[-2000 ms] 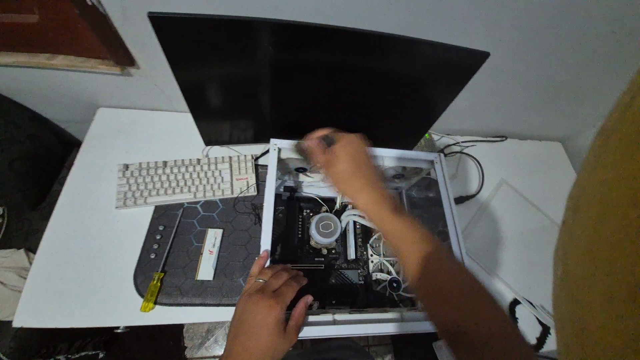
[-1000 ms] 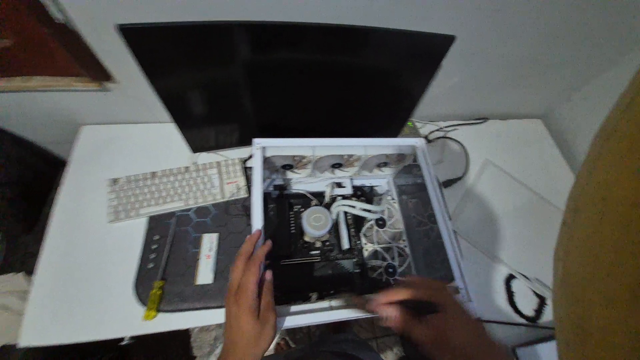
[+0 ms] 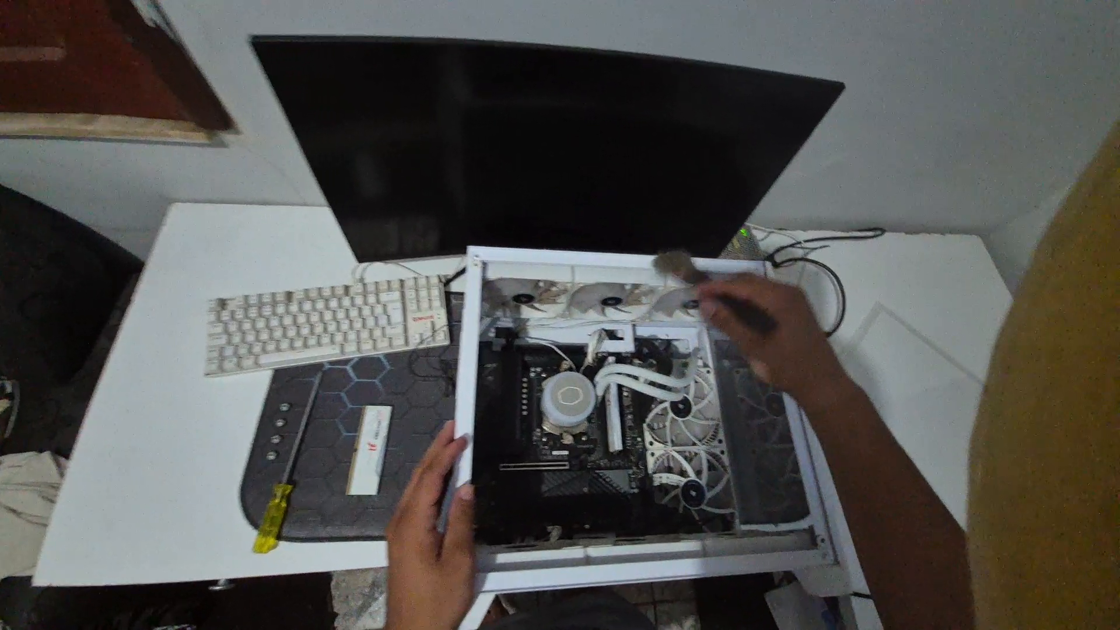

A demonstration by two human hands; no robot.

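Observation:
My right hand [image 3: 770,328] grips a dark-handled brush [image 3: 700,278], its bristles at the upper rim of a white computer case [image 3: 595,573] that lies open on its side. My left hand [image 3: 433,534] holds the case's left edge, fingers outside and thumb on the frame. Several white fans [image 3: 611,300] line the case's far side, and more [image 3: 693,490] sit at its right. Inside, a round cooler pump [image 3: 569,400] with white tubes [image 3: 647,381] is mounted on a black motherboard [image 3: 534,455]. The lower interior is dark and hard to read.
A black monitor [image 3: 551,157] stands behind the case. Left of it are a white keyboard [image 3: 328,324], a dark desk mat [image 3: 411,472], a white memory module [image 3: 369,451], a yellow-handled screwdriver [image 3: 273,518] and several screws [image 3: 278,423]. Black cables [image 3: 836,280] and a clear panel [image 3: 919,350] lie right.
My right hand with the brush has moved from the case's near edge up to its far right rim. My left hand stays at the left edge of the case.

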